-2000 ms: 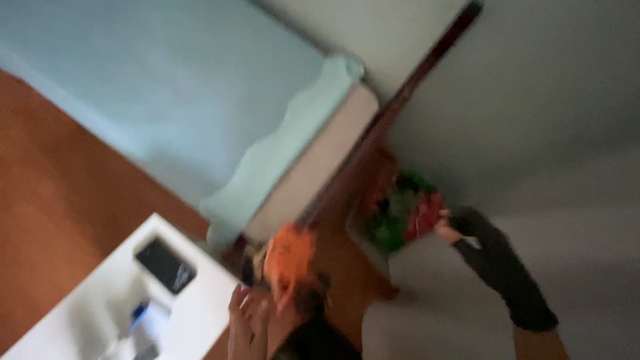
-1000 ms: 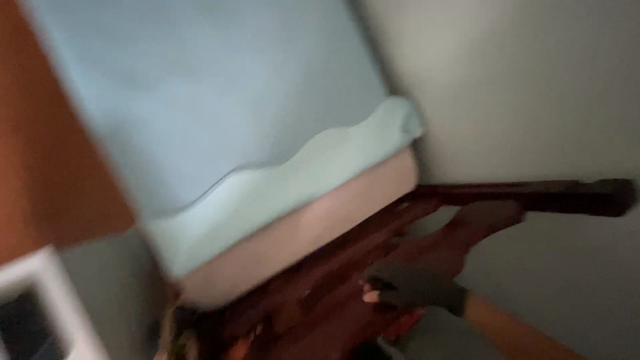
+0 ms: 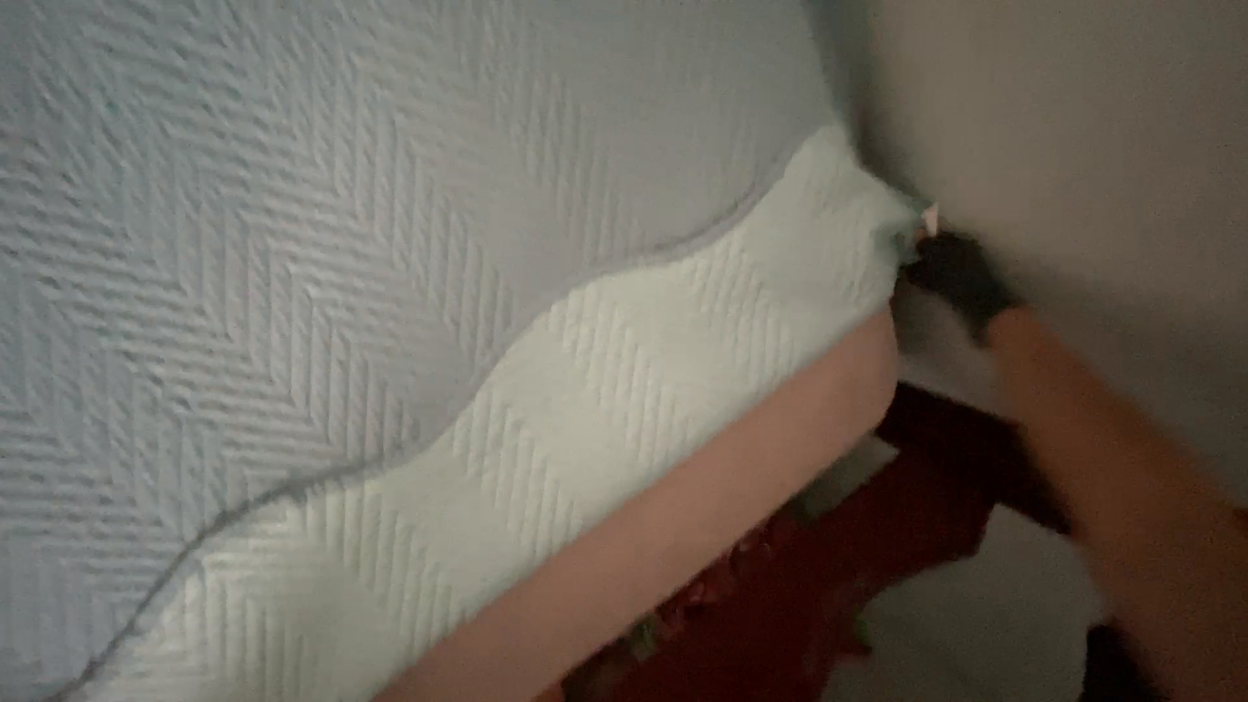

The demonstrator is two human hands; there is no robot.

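Observation:
A quilted light-blue bedspread (image 3: pixel 312 214) covers the mattress, and its pale green turned-back edge (image 3: pixel 624 361) runs diagonally with a wavy seam. Below that edge, the pinkish side of the mattress (image 3: pixel 682 517) is exposed. At the upper right, my right hand (image 3: pixel 955 273), in a dark fingerless glove, has its fingers closed on the corner of the bedspread beside the wall. A small white tag (image 3: pixel 931 217) shows at the fingertips. My left hand is out of view.
A grey wall (image 3: pixel 1092 146) rises along the right side of the bed. Dark red carved wood (image 3: pixel 916 507) of the bed frame lies below the mattress, with blurred red and green items (image 3: pixel 697 595) near it.
My right hand has moved from above the dark red wood up to the bedspread's corner and taken hold of it. The view has moved much closer to the bed.

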